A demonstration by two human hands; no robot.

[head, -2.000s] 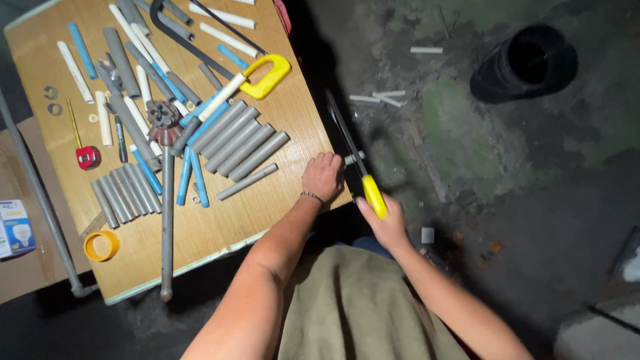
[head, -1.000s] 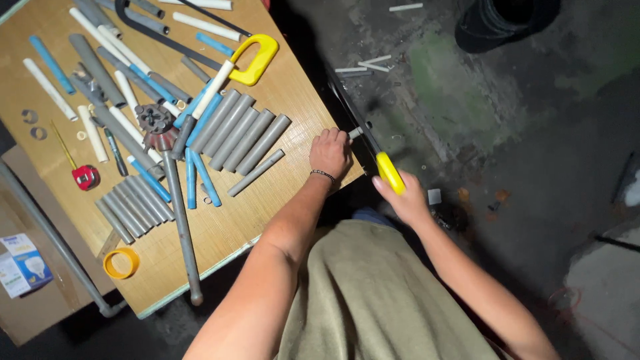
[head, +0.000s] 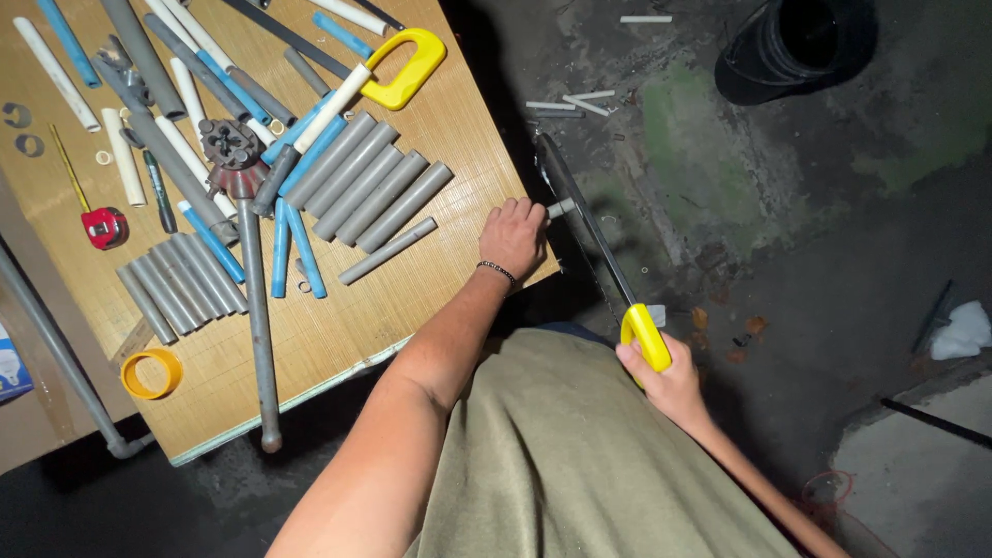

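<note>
My left hand, with a beaded bracelet at the wrist, presses a grey plastic pipe at the right edge of the wooden table; the pipe's end sticks out past the edge. In my right hand is the yellow handle of a hacksaw, whose dark frame crosses over the pipe's end. Whether the blade touches the pipe cannot be told. Cut grey pipe pieces lie in a row left of my left hand, with one thinner grey pipe beside them. A second yellow-handled hacksaw rests behind them.
A pipe threader with a long handle overhangs the front table edge. Blue and white pipes, a red tape measure, a marker and a yellow tape roll lie around it. A black bucket and white offcuts are on the floor.
The view has shifted somewhat. My left hand stays on the pipe at the table edge, and my right hand still holds the hacksaw by its handle.
</note>
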